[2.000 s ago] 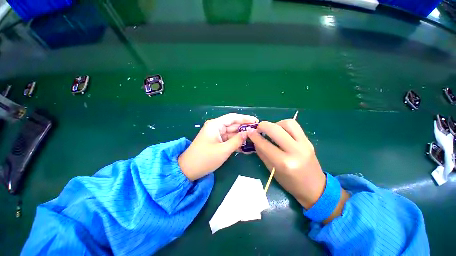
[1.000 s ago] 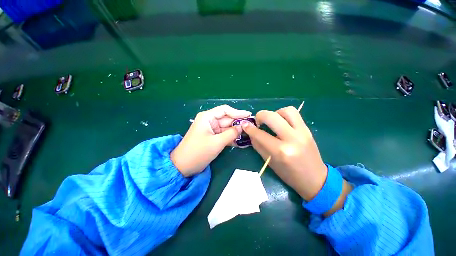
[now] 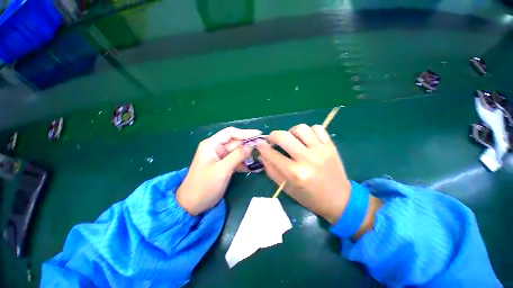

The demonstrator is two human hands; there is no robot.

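Note:
My left hand (image 3: 211,166) holds a small dark watch case (image 3: 254,160) with a shiny rim between thumb and fingers, just above the bench. My right hand (image 3: 306,169) has its thumb and index fingertips on the case's right and upper side, partly hiding it. A thin tan wooden stick (image 3: 331,117) is tucked through my right hand, its ends showing above the fingers and below the palm. Anything small between the fingertips is hidden. A white wipe (image 3: 258,229) lies flat on the green bench between my forearms.
Watch cases stand spaced at the left, the nearest (image 3: 124,115) beyond my left hand. A black elongated device (image 3: 26,205) lies far left. At right are a case (image 3: 428,81) and a pile with a white wipe (image 3: 494,128). A blue bin (image 3: 29,25) is far left.
The view has tilted and shifted, so the bench items sit differently in the picture. My hands still hold the case, and more of the stick's upper end shows.

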